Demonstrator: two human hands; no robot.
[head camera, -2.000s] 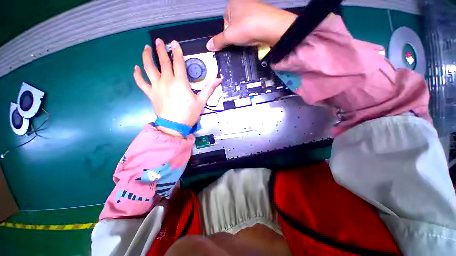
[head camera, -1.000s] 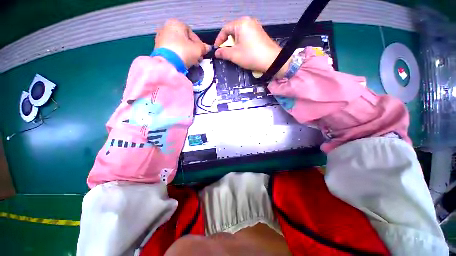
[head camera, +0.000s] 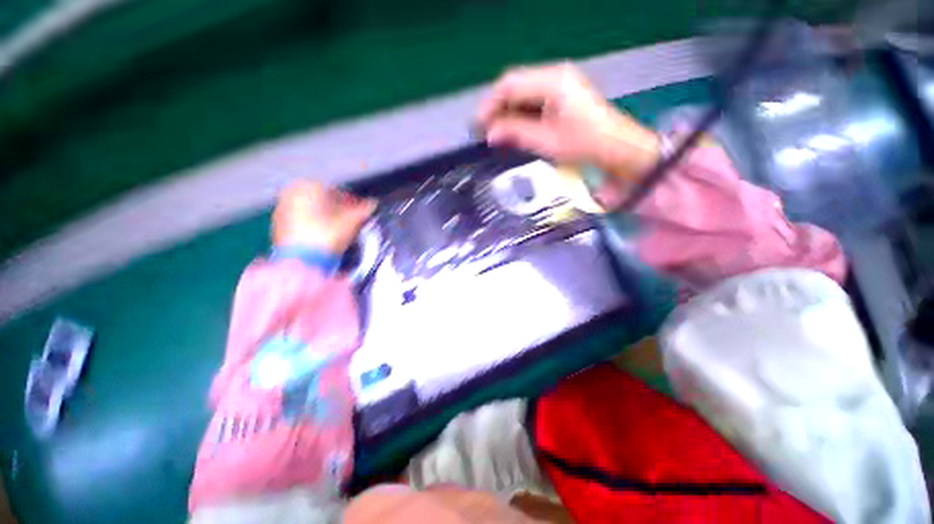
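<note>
The open laptop (head camera: 492, 297) lies tilted in view on the green mat, its silver plate nearest me, and the frame is blurred. My left hand (head camera: 317, 217) is at its upper left corner, fingers curled by the dark edge. My right hand (head camera: 558, 118) is above its upper edge, fingers bent. Whether either hand holds anything cannot be told. A fan (head camera: 525, 188) shows at the upper right, below my right hand. The left fan is mostly hidden. A dark strip (head camera: 707, 123) runs past my right wrist.
A pair of spare fans (head camera: 57, 375) lies on the mat at the far left. A grey ribbed strip (head camera: 154, 215) runs behind the laptop. Shiny clear trays (head camera: 819, 133) stand at the far right.
The view has turned, so the laptop looks slanted and lower. My hands have moved apart, the right one to the right. The right fan has come into view.
</note>
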